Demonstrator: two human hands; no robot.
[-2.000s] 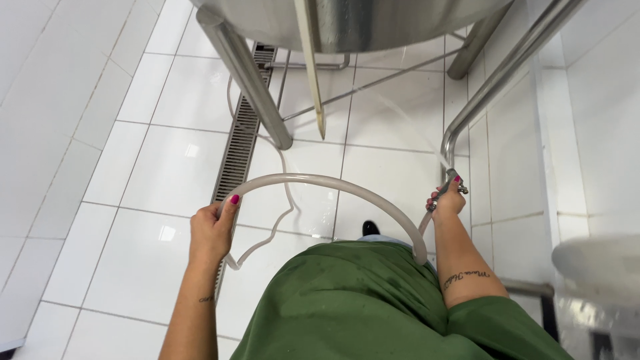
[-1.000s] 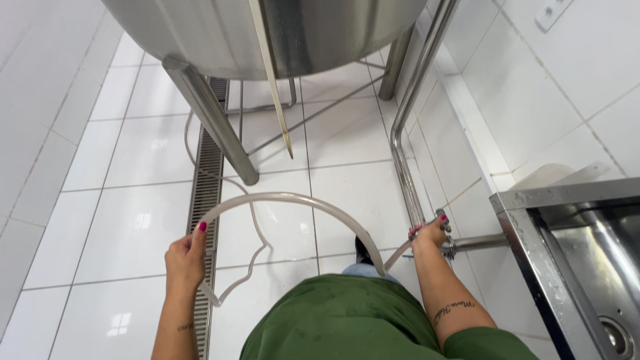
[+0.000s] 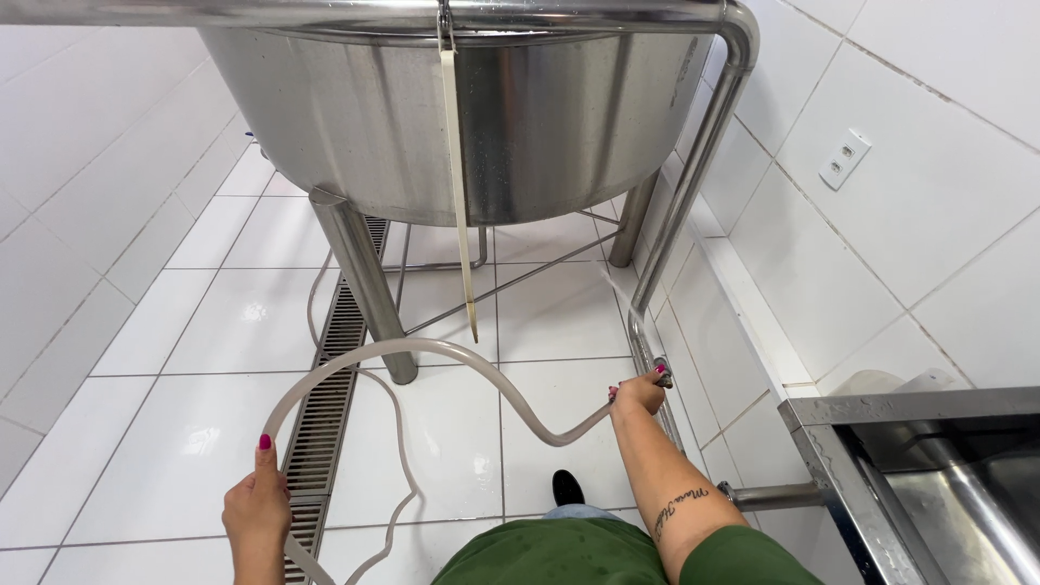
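Observation:
A translucent plastic hose (image 3: pixel 431 348) arches between my hands. My left hand (image 3: pixel 258 504), at the lower left, grips it with the thumb up along its side. My right hand (image 3: pixel 638 392) is closed around the hose's other end, at a metal fitting (image 3: pixel 664 374) beside the bent steel pipe; the fingers hide part of the fitting. A pale spray of water (image 3: pixel 626 296) leaves the fitting toward the floor under the large stainless steel tank (image 3: pixel 561 130). A long pale paddle or stick (image 3: pixel 457 179) hangs in front of the tank.
Tank legs (image 3: pixel 357 284) stand on the white tiled floor. A slotted floor drain (image 3: pixel 321 431) runs along the left, with more hose lying across it. At right are a steel pipe (image 3: pixel 691 175), a wall socket (image 3: pixel 845 159) and a steel sink (image 3: pixel 902 402).
The view has tilted up, showing more of the tank. The hose, a single arch before, now dips near my right hand. Both hands still hold it.

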